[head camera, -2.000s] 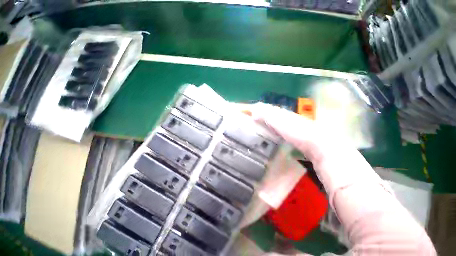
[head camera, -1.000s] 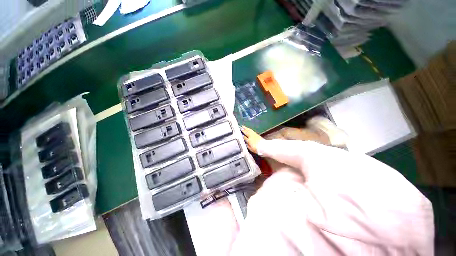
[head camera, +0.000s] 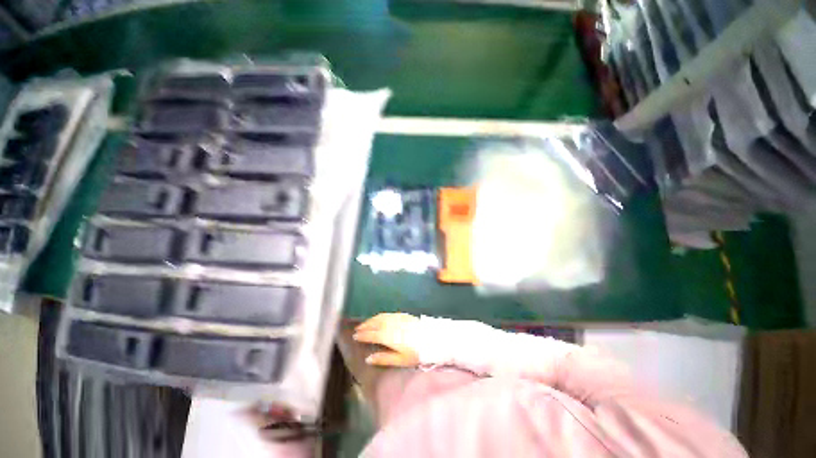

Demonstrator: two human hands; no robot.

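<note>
A blister tray [head camera: 183, 219] with two columns of black plastic housings [head camera: 240, 248] lies at the left of the green bench, its near end over the front edge. White sheets [head camera: 344, 170] show along its right side. The orange jig [head camera: 457, 246] stands right of a shiny sticker sheet [head camera: 398, 234]. My right hand [head camera: 389, 339] is at the bench's front edge, right of the tray, fingers apart, holding nothing visible. My left hand is not recognisable; a small blurred dark reddish shape shows below the tray. The tray is motion-blurred.
A whitish clear film pile [head camera: 541, 219] lies right of the jig. A bagged tray [head camera: 36, 170] is at the far left. Stacked grey trays [head camera: 729, 125] stand at the right. A white sheet [head camera: 667, 362] and brown cardboard [head camera: 777, 385] are at the lower right.
The view has swung, so the tray shows further left than one second ago. My right hand is now apart from the tray's edge. Two seconds ago the tray was tilted, with my right hand at it.
</note>
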